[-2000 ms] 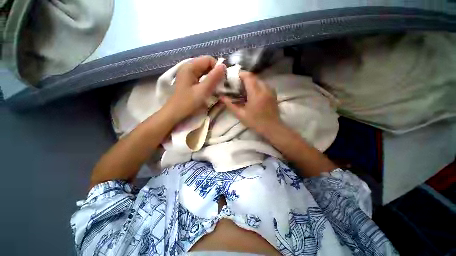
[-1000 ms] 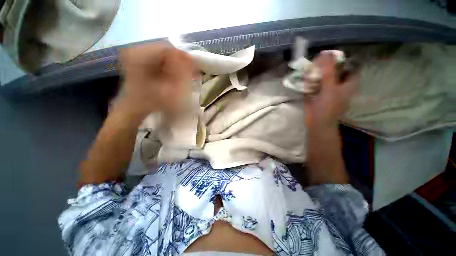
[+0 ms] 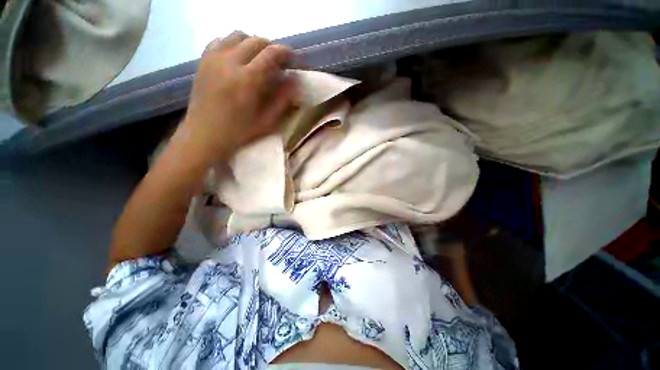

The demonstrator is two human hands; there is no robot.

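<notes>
A heap of cream cloth [image 3: 383,162] lies in my lap below the table edge, with folded layers and a pointed corner standing up near the table. My left hand [image 3: 242,87] is at the table's grey edge, back up, fingers curled over the upper left part of this cloth and holding it. Its fingertips are partly hidden. My right hand is not clearly seen; only a dim, blurred forearm [image 3: 457,267] shows low at the right, beside my body. No snips show.
The white table [image 3: 217,22] with its grey ridged edge spans the top. A beige cloth piece [image 3: 87,50] lies at the upper left. A duller beige pile [image 3: 557,101] is at the right, above a pale panel [image 3: 593,217]. Dark items are at the lower right.
My hands were together on a small white piece, then moved apart. My right hand, holding something whitish, has gone down right out of sight. My left hand now holds the cloth near the table edge.
</notes>
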